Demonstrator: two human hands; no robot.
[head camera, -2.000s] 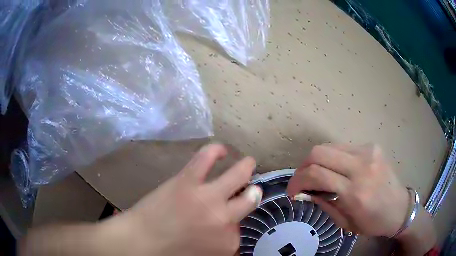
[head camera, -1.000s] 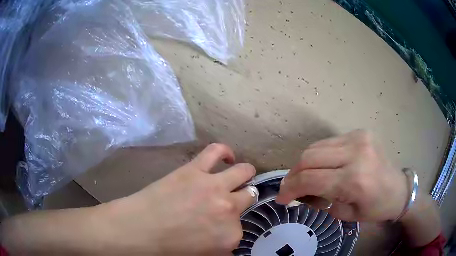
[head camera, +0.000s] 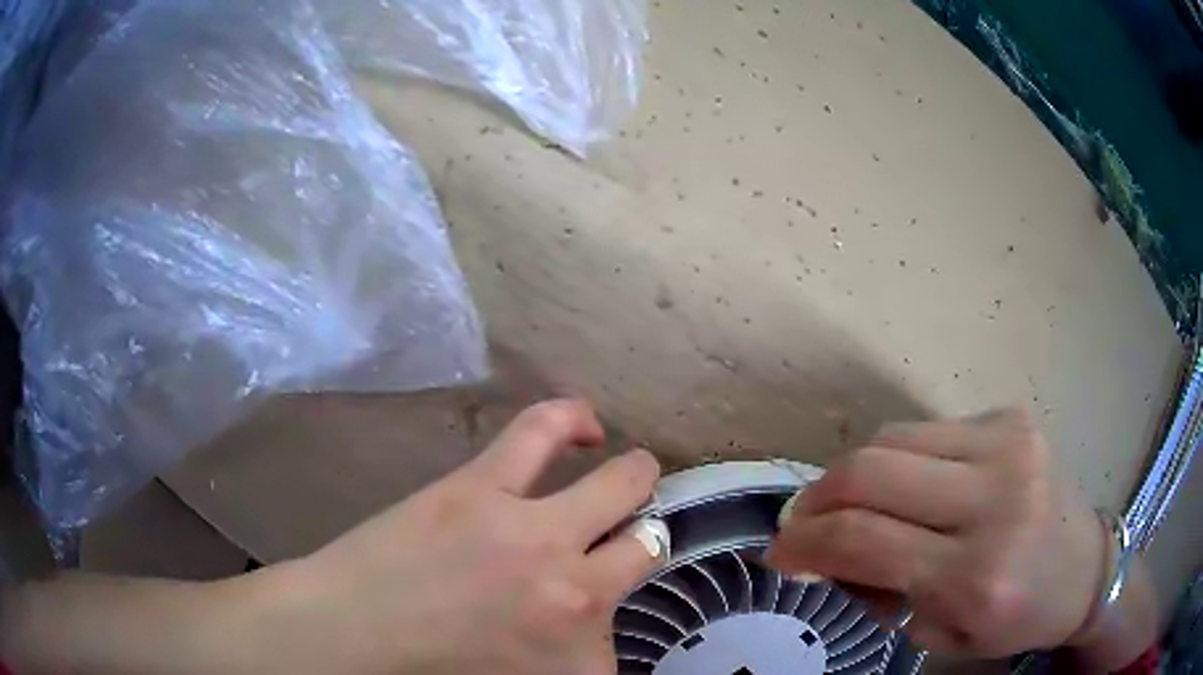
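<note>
The round vented housing (head camera: 745, 640) lies at the bottom centre, its lower part cut off by the frame edge. It has a pale outer ring, a darker channel, curved ribs and a pale hub with small dark openings. My left hand (head camera: 508, 547) is on the rim's left side, a pale wrap on its thumb, index finger bent. My right hand (head camera: 924, 528) is at the rim's upper right, fingertips pinched together at the channel. A small pale bit shows at its fingertips; I cannot tell if it is a finger wrap or a part.
A crinkled clear plastic bag (head camera: 238, 251) covers the upper left. Brown cardboard (head camera: 844, 237) with dark specks covers the bench, its edge curving down the right. A bundle of silvery strips (head camera: 1166, 455) lies at the right edge. Green floor (head camera: 1121, 79) shows at upper right.
My right hand has moved slightly right and down along the rim. More of the upper ring and channel shows between my hands. The bag and housing sit slightly further left in view.
</note>
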